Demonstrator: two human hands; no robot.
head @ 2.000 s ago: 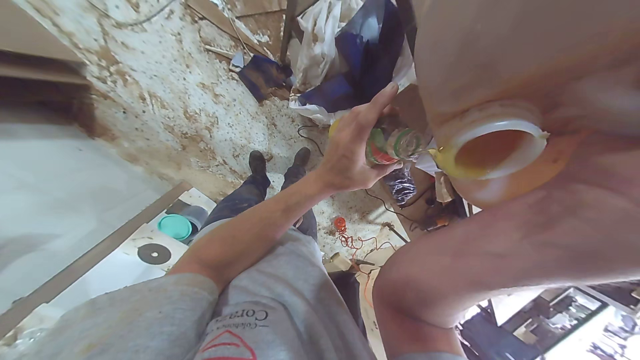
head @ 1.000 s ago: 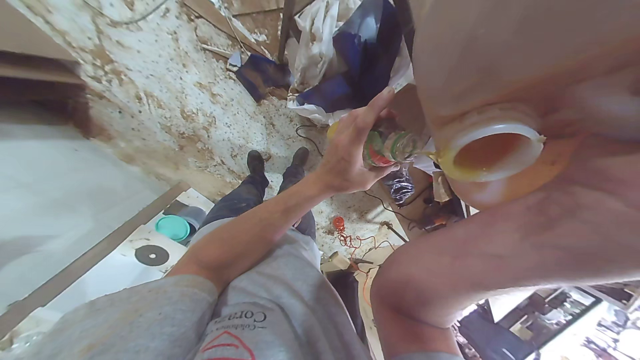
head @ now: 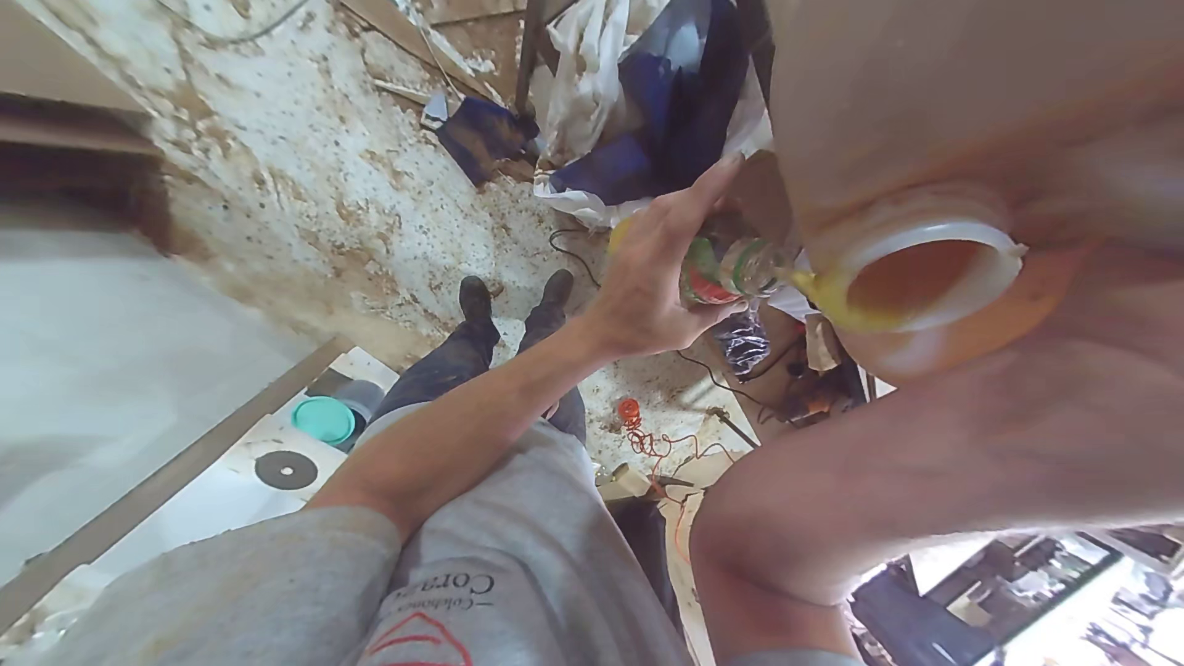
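Observation:
My left hand (head: 652, 277) grips a clear plastic bottle (head: 708, 277) with red and green on it. The bottle's ridged neck points right, towards the round white-rimmed mouth (head: 962, 236) of a large tan container. Yellow liquid (head: 814, 287) shows between the neck and the rim, and runs over the rim's left side. Amber-orange colour fills the opening. Part of the bottle is hidden behind my fingers. My right arm reaches up from the bottom and out at the right edge; my right hand cannot be seen.
White and blue plastic bags (head: 638, 102) lie on the stained floor beyond my left hand. An orange coiled cord (head: 647, 439) lies below. At the left, a teal lid (head: 323, 420) and a black disc (head: 286, 470) rest on a white surface beside a wooden edge.

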